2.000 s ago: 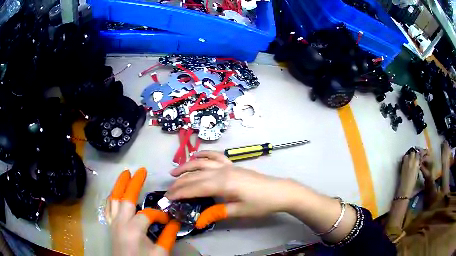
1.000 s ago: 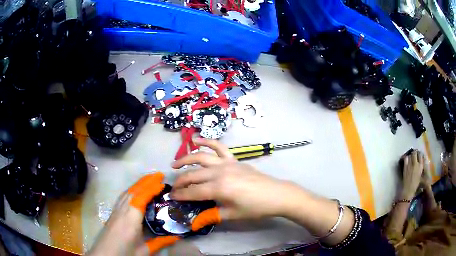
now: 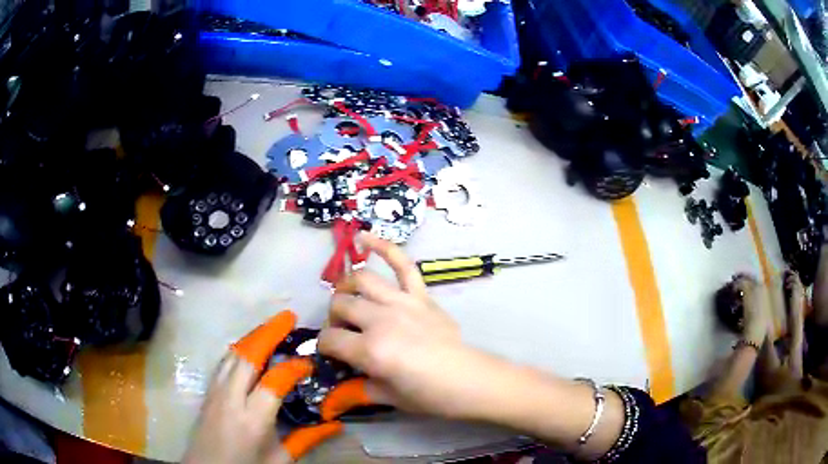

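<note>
A black camera housing (image 3: 304,399) lies at the front of the bench, mostly hidden under my hands. A pale piece shows inside its top opening. My left hand (image 3: 250,399), with orange finger cots, grips the housing's left side. My right hand (image 3: 390,340) is over its right side, fingers bent and an orange-covered finger pressed on it; the index finger points up toward red leads (image 3: 340,258). LED ring boards (image 3: 390,208) with red leads lie piled beyond. A yellow-and-black screwdriver (image 3: 458,268) lies just right of my right hand's fingers.
Black housings heap at left, one (image 3: 218,216) showing a ring of holes. More housings (image 3: 613,177) lie at back right, with small black fittings (image 3: 704,220) beside them. A blue bin (image 3: 381,63) stands at the back. A co-worker's hands (image 3: 749,313) are at far right.
My left fingers have shifted on the housing, and its large bright inner surface is now mostly covered or dark. My right index finger stretches farther out. The co-worker's hands have moved slightly.
</note>
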